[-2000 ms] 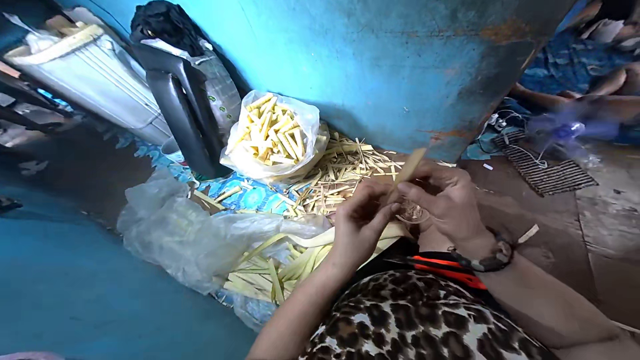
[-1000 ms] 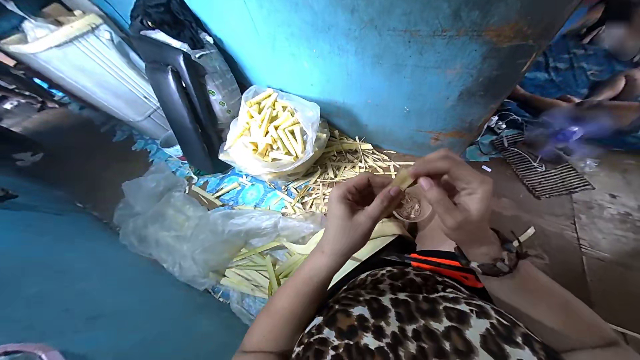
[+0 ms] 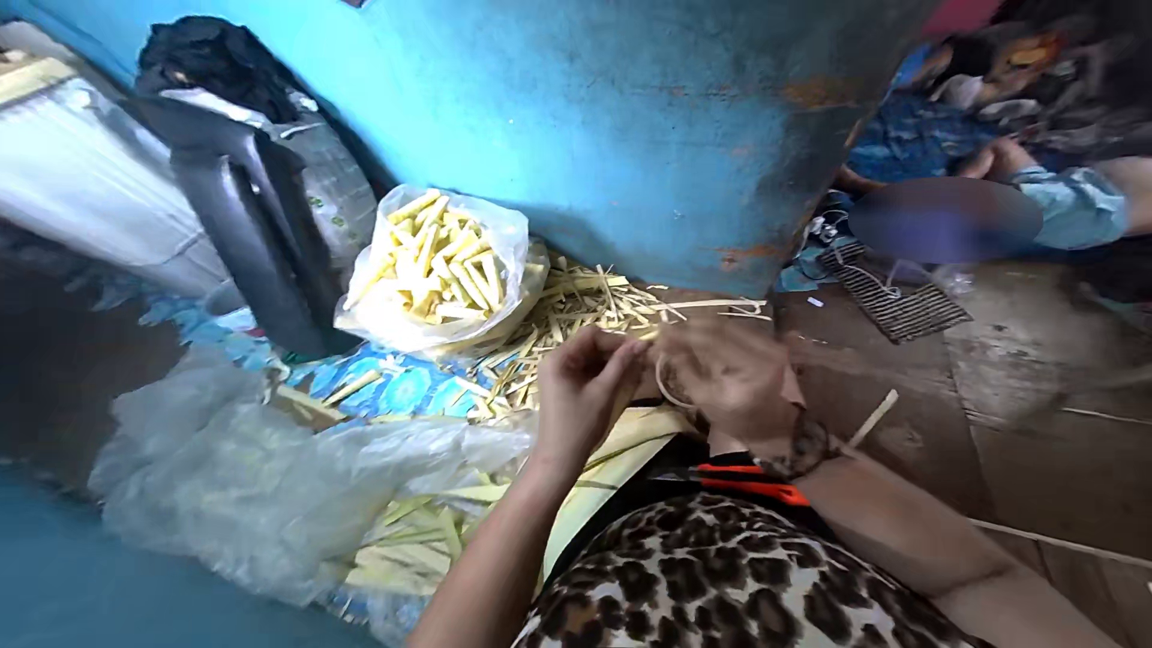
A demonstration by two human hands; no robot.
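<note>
In the head view my left hand (image 3: 589,387) pinches a small pale leaf strip (image 3: 650,334) between thumb and fingers. Just right of it is my right hand (image 3: 733,382), blurred, its fingers near the strip; whether it holds anything cannot be told. A thin pale ring (image 3: 668,382) shows between the hands. Beyond them, a clear plastic bag (image 3: 360,317) is full of rolled pale leaf pieces (image 3: 450,270). Long leaf strips (image 3: 621,450) lie by my lap, beside orange-handled scissors (image 3: 751,481).
Leaf scraps (image 3: 576,306) litter the floor by the blue wall (image 3: 585,117). A crumpled plastic sheet (image 3: 243,486) lies at left, near a dark plastic object (image 3: 261,243) and a white container (image 3: 99,171). A ridged mat (image 3: 895,292) lies at right; another person's leg (image 3: 1008,162) is behind it.
The leaf strip stood up between both hands two seconds ago; now only a small part shows at the left fingertips. The right hand is now blurred and lower, with its fingers turned down.
</note>
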